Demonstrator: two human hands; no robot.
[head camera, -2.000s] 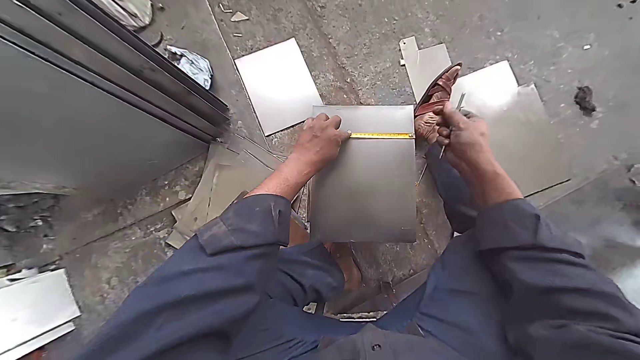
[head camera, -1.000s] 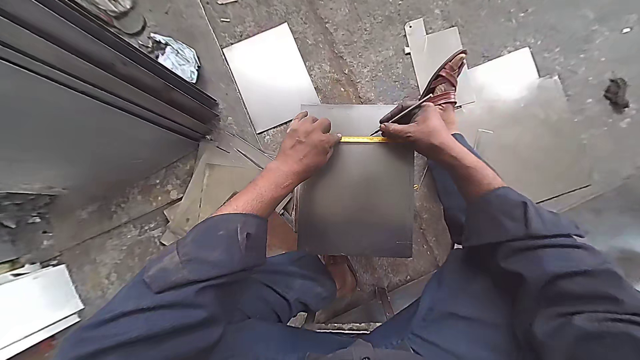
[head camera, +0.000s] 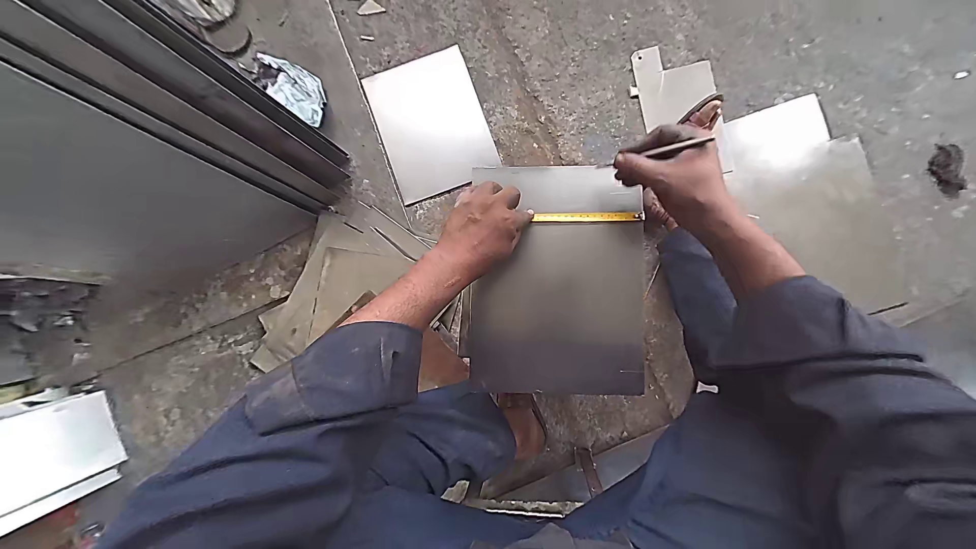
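A rectangular sheet metal plate lies between my legs. Across its upper part stretches a yellow tape measure blade, its hooked end at the plate's right edge. My left hand grips the tape and presses on the plate's upper left; the tape case is hidden beneath it, if present. My right hand holds a thin pencil-like scriber just above the plate's top right corner. Short scratched marks show near the plate's right side, one high and one low.
A loose metal sheet lies beyond the plate, with a notched piece and larger sheets at the right. Offcuts are piled at the left beside tall dark metal panels. My sandalled foot is behind my right hand.
My right hand was off the plate's right side, then came down at the tape's right end with the scriber. Now it has moved up toward the plate's top right corner. My left hand stays on the tape.
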